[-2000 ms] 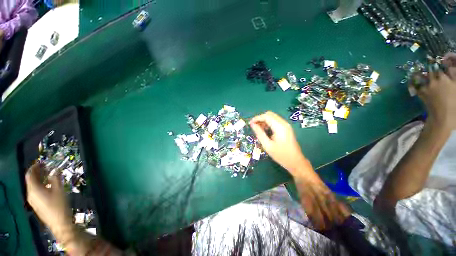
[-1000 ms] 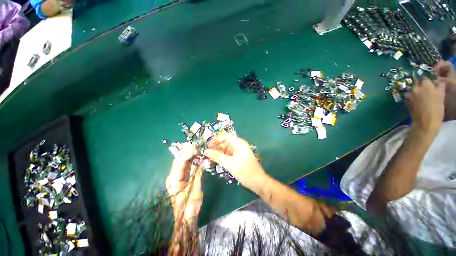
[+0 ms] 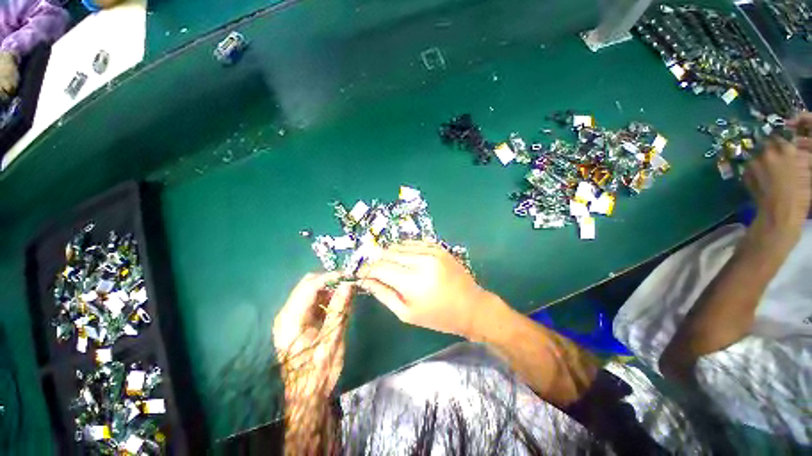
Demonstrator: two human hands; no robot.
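My left hand [image 3: 310,322] and my right hand [image 3: 426,283] meet at the front left edge of a loose pile of circuit board assemblies [image 3: 385,221]. My fingertips pinch a small board assembly [image 3: 342,281] between them. Its details are mostly hidden by the fingers. My right hand covers the front part of the pile. The boards are grey-green and silver with white rectangles. A small heap of black parts [image 3: 464,134] lies beyond the pile, to the right.
A black parts tray [image 3: 160,312] with two board-filled compartments stands at left. A larger board pile [image 3: 592,174] lies right. Dark panelled boards [image 3: 712,53] lie far right, beside a coworker's hands [image 3: 779,174]. A single unit [image 3: 230,47] lies on the far strip. Another person's sleeve shows upper left.
My left hand has come from the tray to meet my right hand at the central pile. Since the last earlier frame, both hands have moved slightly, still together.
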